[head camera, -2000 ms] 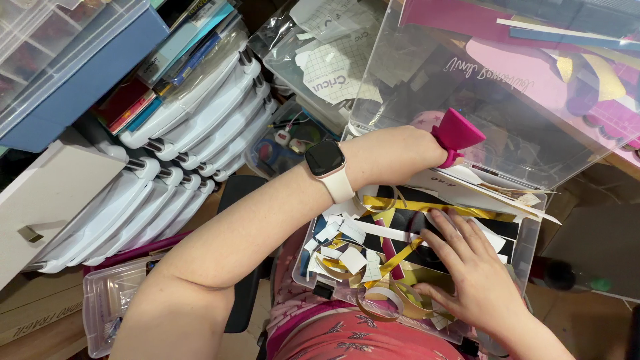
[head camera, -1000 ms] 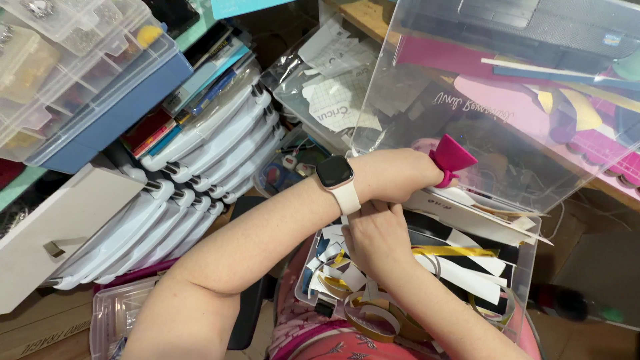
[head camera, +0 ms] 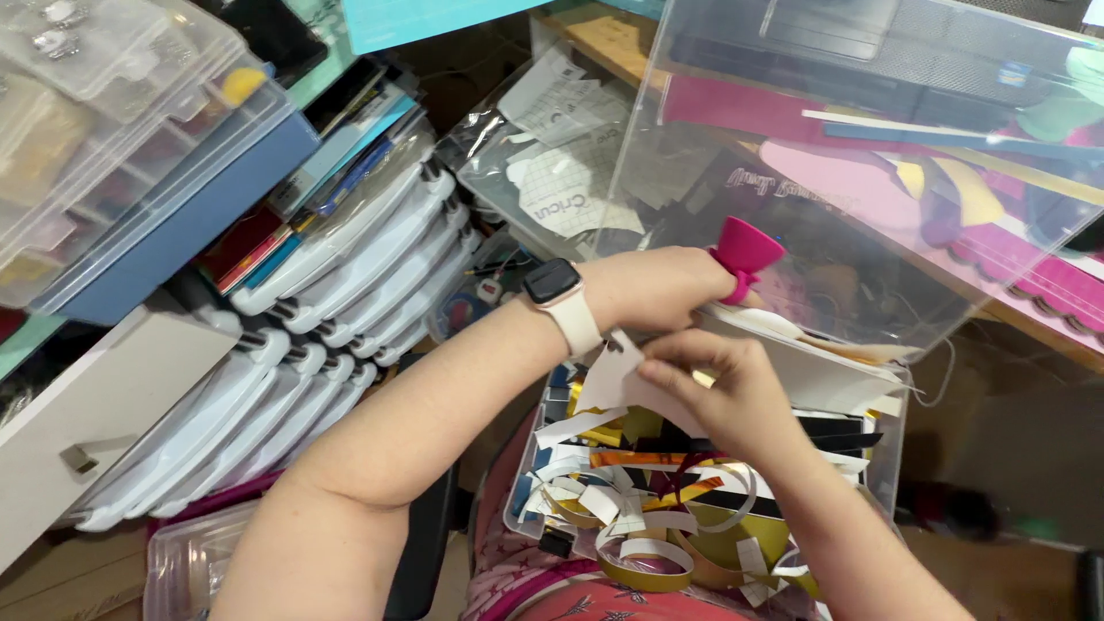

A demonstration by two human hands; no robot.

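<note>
My left hand (head camera: 681,280), past a wrist with a white-banded watch (head camera: 561,297), is mostly hidden at its fingers; it rests by the upright white sheets (head camera: 811,366) at the back of a clear plastic bin. A pink silicone item (head camera: 746,254) shows at that hand; how it is held is unclear. My right hand (head camera: 716,379) pinches a white paper scrap (head camera: 625,384) between thumb and fingers, just below the left wrist. Beneath it the bin (head camera: 888,483) holds curled white, gold and black paper strips (head camera: 647,552).
The bin's clear lid (head camera: 690,190) stands raised behind. On the left are a stack of white plastic drawers (head camera: 345,267), divided clear cases (head camera: 172,164) and an ajar white door or drawer front (head camera: 95,431). A clear bag of paper scraps (head camera: 569,181) lies behind my left arm.
My right hand has moved from over the strips at the bin's right up beside the left wrist, and now holds a white scrap. The left arm has stayed much the same.
</note>
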